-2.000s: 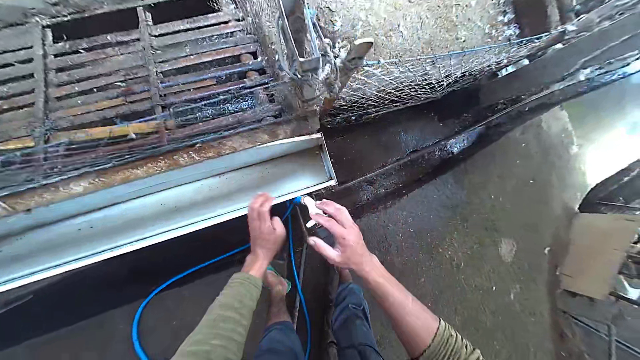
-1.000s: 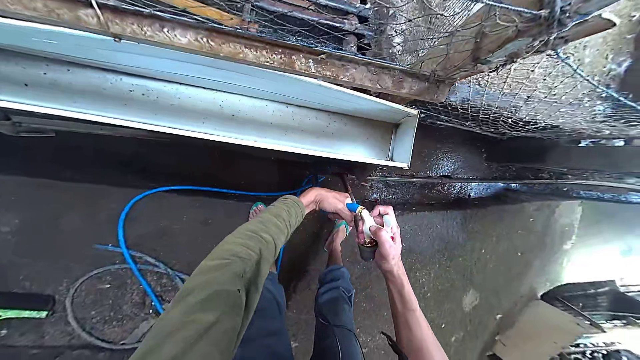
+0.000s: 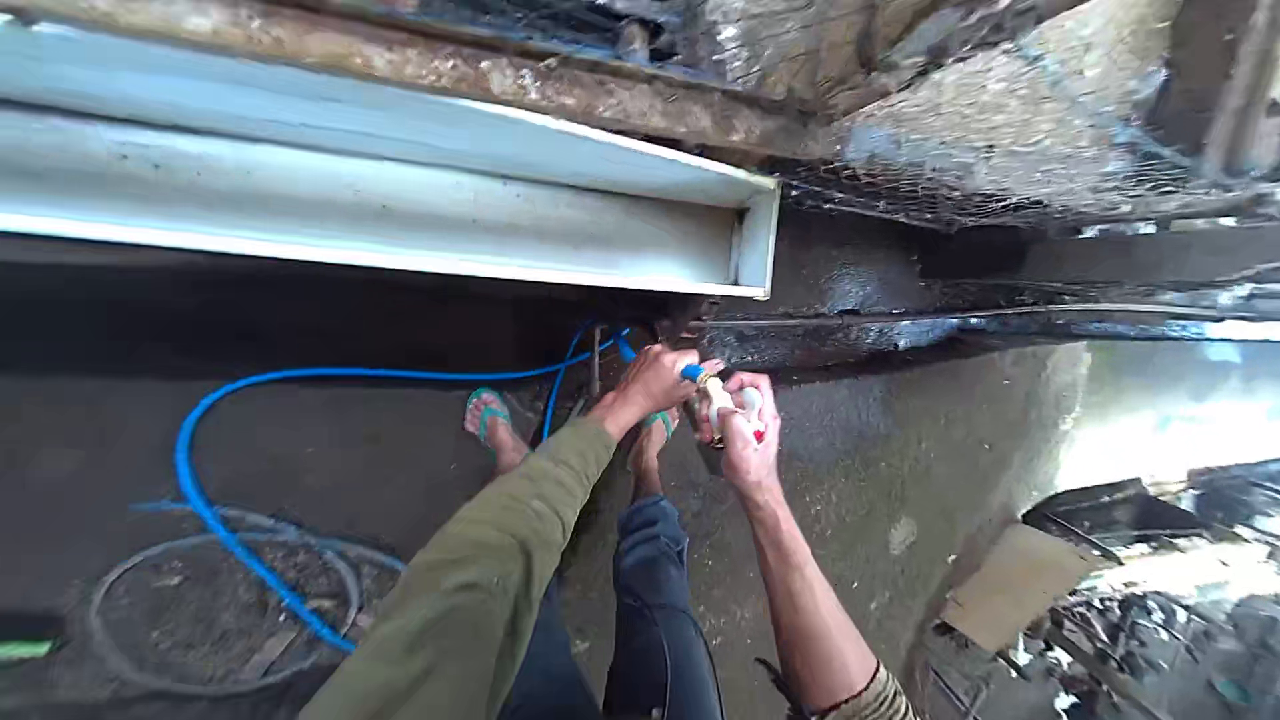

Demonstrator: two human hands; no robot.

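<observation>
My left hand (image 3: 655,380) is closed around the blue hose (image 3: 692,372) close to its end. A pale tap-like fitting (image 3: 718,396) joins that end at a brass-coloured collar. My right hand (image 3: 745,430) grips the fitting, which has a white round part and a bit of red on it. Both hands are close together, just below the right end of a long white metal trough (image 3: 560,225). From behind my left hand the hose runs to the left and loops down over the dark floor.
A coil of grey hose (image 3: 225,685) lies at the lower left. Wire mesh (image 3: 960,205) and a rusty beam (image 3: 500,75) border the trough. A flat brown board (image 3: 1015,585) and debris lie at the lower right. My feet in green sandals stand below the trough.
Two seconds ago my hands were apart, the right one at the white fitting; now the left holds the hose beside it. The view has shifted strongly.
</observation>
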